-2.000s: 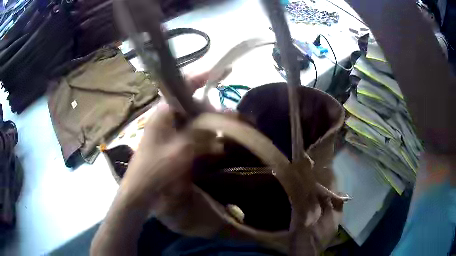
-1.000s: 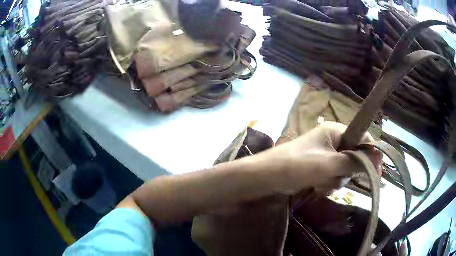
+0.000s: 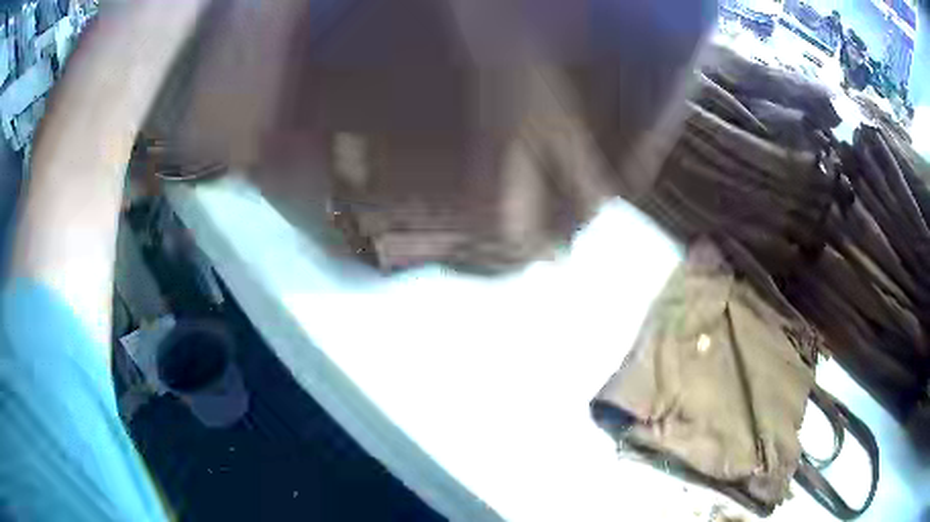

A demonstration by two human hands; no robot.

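Note:
A large brown bag (image 3: 428, 112), strongly blurred, fills the upper middle of the view above the white bench. My left forearm (image 3: 87, 173) in a light blue sleeve rises along the left side. My left hand is cut off at the top edge or lost in the blur, so its hold on the bag cannot be seen. My right hand is out of the picture.
A tan bag (image 3: 678, 408) with a dark looped strap (image 3: 867, 449) lies at the right on the white table (image 3: 459, 377). Brown bag stacks (image 3: 785, 204) stand behind it. Yellowish scraps lie at the bottom right. A dark round bin (image 3: 194, 362) stands below the table's left edge.
The view has turned left. My left arm has swung from across the middle to the left side, and the bag has moved from the lap area up over the table.

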